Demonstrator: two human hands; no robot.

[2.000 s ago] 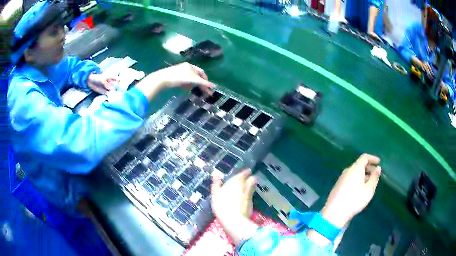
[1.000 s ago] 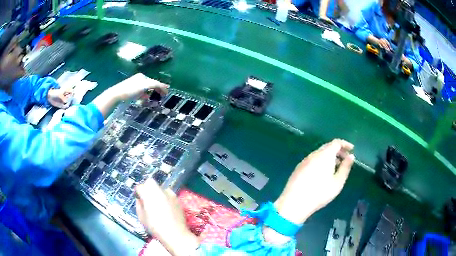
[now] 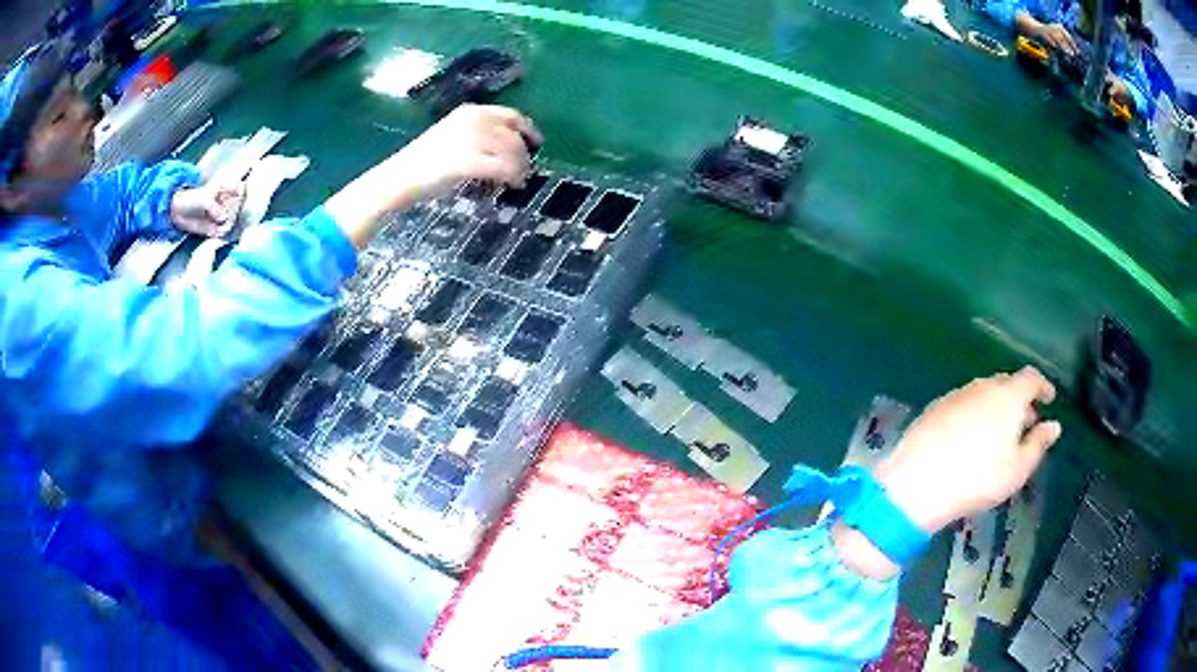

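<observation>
My right hand (image 3: 971,446), bare with a blue wrist strap (image 3: 882,520), is held over the belt at right. Its thumb and fingers are curled and slightly apart, with nothing visible between them. My left hand is out of the picture. A black housing (image 3: 1118,376) lies just beyond my right fingertips. Flat silver plates with small dark marks lie in front of my sleeve, such as one plate (image 3: 646,389), and more lie at lower right. A tight block of stacked plates (image 3: 1083,578) is at the right.
A clear tray (image 3: 578,322) with dark rectangular parts is at left; a neighbour's hand (image 3: 479,147) is over its far edge. Red bubble wrap (image 3: 591,525) lies at the near edge. Another housing (image 3: 748,168) lies on the green belt. A blue bin edge (image 3: 1168,624) is at lower right.
My left hand, earlier over the near part of the tray, has gone out of the picture. My right hand stays raised near the housing. The neighbour's hand has moved along the tray's far edge.
</observation>
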